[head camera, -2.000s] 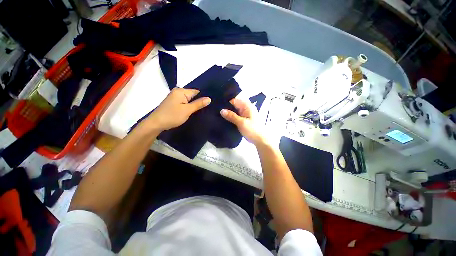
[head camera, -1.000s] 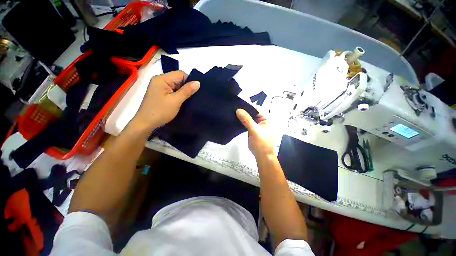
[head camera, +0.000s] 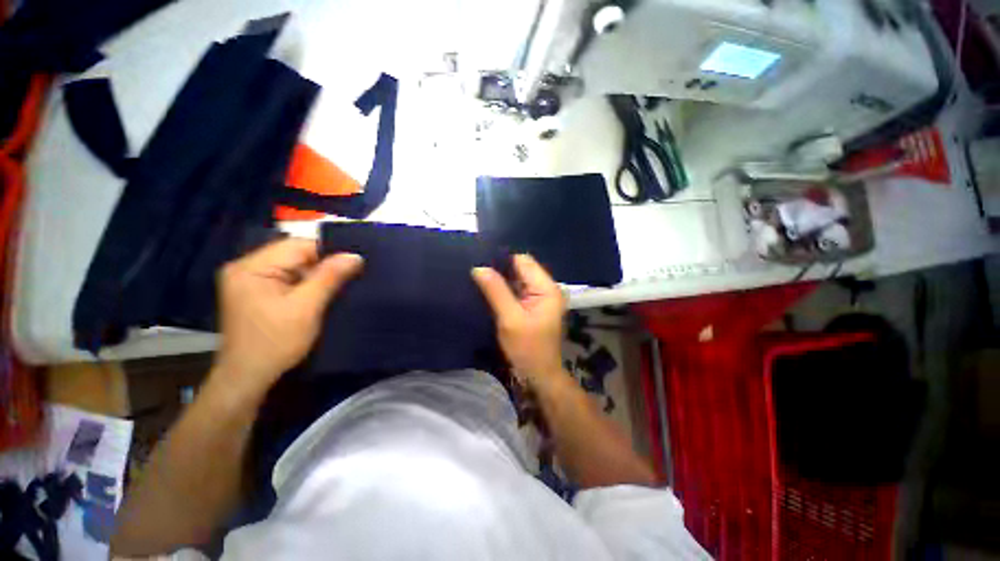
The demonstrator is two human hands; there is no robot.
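Observation:
My left hand (head camera: pixel 274 301) and my right hand (head camera: pixel 529 312) hold a dark fabric panel (head camera: pixel 411 296) by its upper corners, over the table's near edge and my lap. Thumbs lie on top; the fingers behind it are hidden. Stacked dark garment panels (head camera: pixel 186 186) lie on the table to the left. A narrow dark strip (head camera: pixel 384 142), bent at its end, runs beside an orange fabric piece (head camera: pixel 318 175). A flat dark rectangular piece (head camera: pixel 550 228) lies right of the held panel, partly behind my right hand.
The white sewing machine (head camera: pixel 822 66) stands at upper right. Black-handled shears (head camera: pixel 645 159) and a green-handled tool (head camera: pixel 671 153) lie in front of it. A grey parts box (head camera: pixel 800 219) is at right. A red basket (head camera: pixel 833 515) sits low at right. A printed sheet (head camera: pixel 104 455) shows at lower left.
The view has turned toward the right and down. The panels formerly between my hands lie on the table at left. My hands now hold a single-looking panel nearer my body. The orange piece and bent strip now show.

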